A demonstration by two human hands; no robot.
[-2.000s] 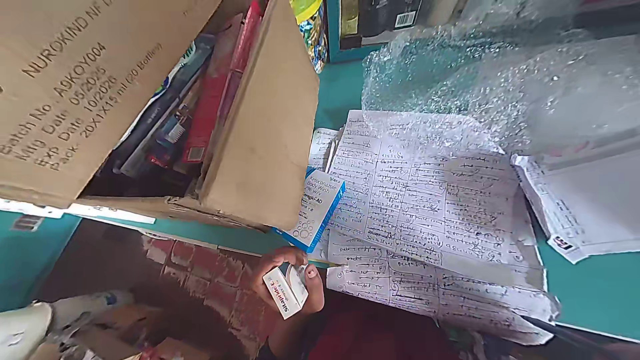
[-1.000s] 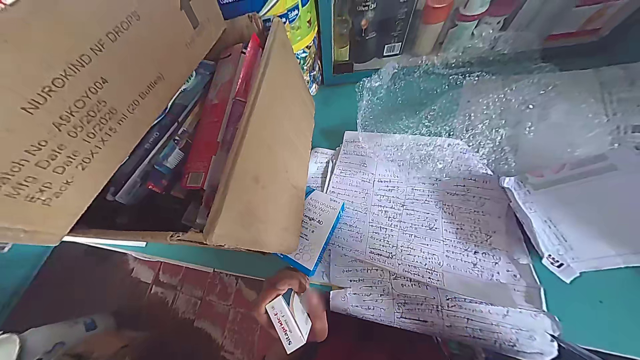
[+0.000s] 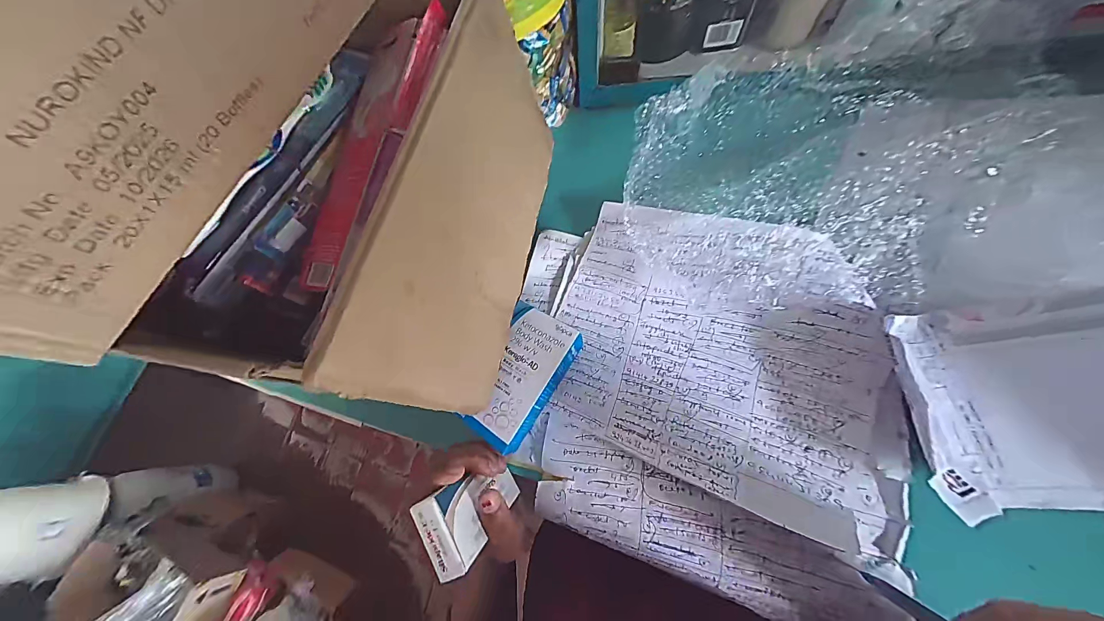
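Note:
My left hand point(image 3: 487, 504) grips a small white medicine carton point(image 3: 448, 535) printed in red and dark teal, between thumb and fingers, beside the counter edge. A thin pointed thing, perhaps a pen, sticks out from the fingers toward the handwritten sheets point(image 3: 690, 362). Just above the hand, a blue and white body wash carton point(image 3: 535, 371) lies tilted against the papers, partly behind the cardboard box flap. Only a sliver of my right hand point(image 3: 1022, 609) shows at the bottom right edge, near a dark slim object point(image 3: 897, 595); its fingers are hidden.
A large open cardboard box point(image 3: 440, 224) with toothbrush packs and red cartons stands at left. Clear plastic wrap point(image 3: 759, 164) covers the papers' upper part. A paper stack point(image 3: 1009, 405) lies at right, a glass-fronted case point(image 3: 595, 52) behind. Below left are a red floor and clutter.
The small carton in my left hand has turned, so its printed end faces lower left and more of its side shows. The sliver of my right hand has come into view. The view has shifted.

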